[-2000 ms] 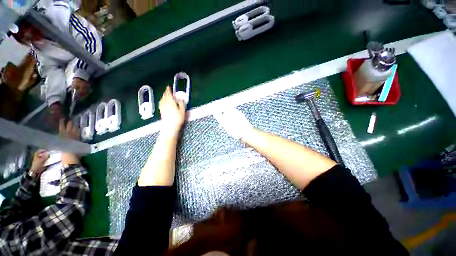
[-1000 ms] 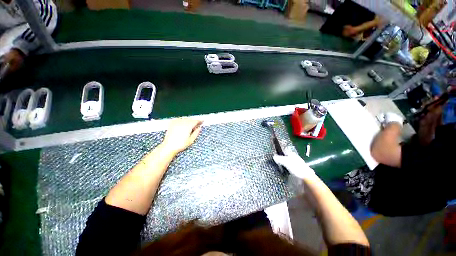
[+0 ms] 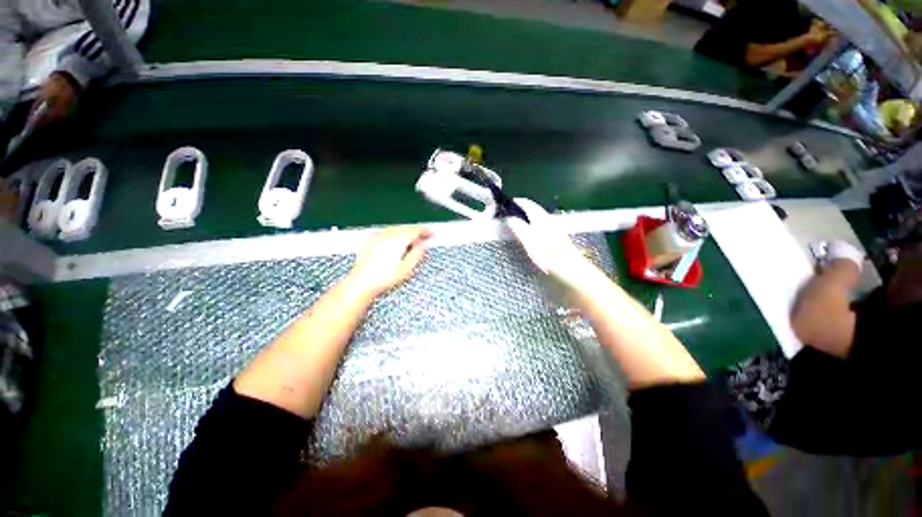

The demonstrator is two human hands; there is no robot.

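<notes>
My gloved right hand (image 3: 536, 234) grips the black handle of the mallet (image 3: 509, 205) over the rail. The mallet's yellow-faced head is over a pair of white loop-shaped parts (image 3: 457, 192) on the green conveyor belt. Whether the head touches them cannot be told. My bare left hand (image 3: 392, 259) is by the front rail at the bubble wrap's far edge, fingers loosely curled, with no part visible in it. More loop-shaped parts (image 3: 285, 189) stand on the belt to the left.
The bubble wrap mat (image 3: 233, 323) lies under my arms. A red tray (image 3: 640, 252) holding a dispenser bottle (image 3: 669, 240) is right, a small white stick (image 3: 658, 306) beside it. More parts (image 3: 669, 131) lie farther along the belt. People are at far left and right.
My right hand has lifted the mallet off the mat and moved it forward over the belt. The pair of parts is now nearer the front rail. My left hand stays near the rail.
</notes>
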